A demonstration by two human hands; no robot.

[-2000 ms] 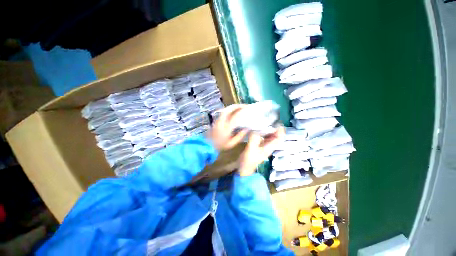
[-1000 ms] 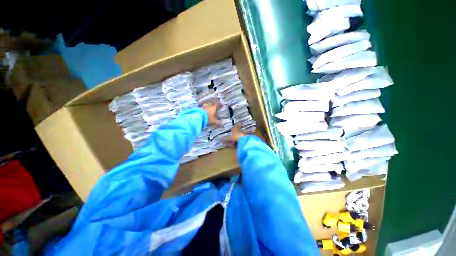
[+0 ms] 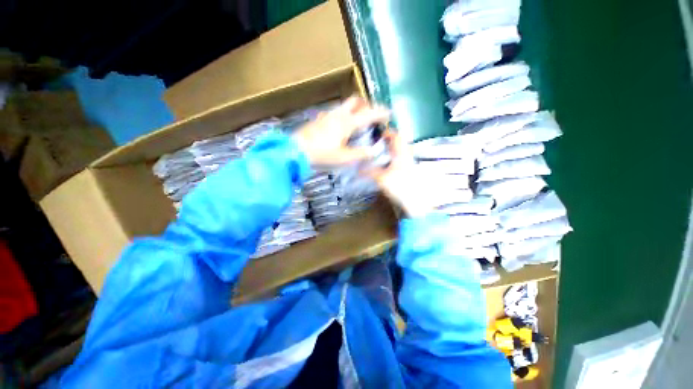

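Observation:
My left hand [image 3: 338, 137] and my right hand [image 3: 403, 171] are close together above the right side of the pouch carton [image 3: 137, 197]. Between them they hold white-grey pouches [image 3: 371, 152] with a dark part showing; the hands are blurred and the number of pouches cannot be told. Rows of white-grey pouches [image 3: 292, 228] lie in the carton, partly hidden by my left arm. More pouches [image 3: 517, 163] lie in two rows on the green belt [image 3: 608, 152] to the right.
A working carton [image 3: 547, 319] at the lower right holds yellow-black plugs [image 3: 513, 334] and white coils [image 3: 521, 300]. A white box [image 3: 619, 358] lies on the belt at the lower right. Brown cardboard [image 3: 72, 144] and a light blue sheet [image 3: 118, 102] are at the upper left.
My hands have risen from the pouches in the carton and moved right towards its belt-side edge, now with pouches between them. The view has shifted slightly.

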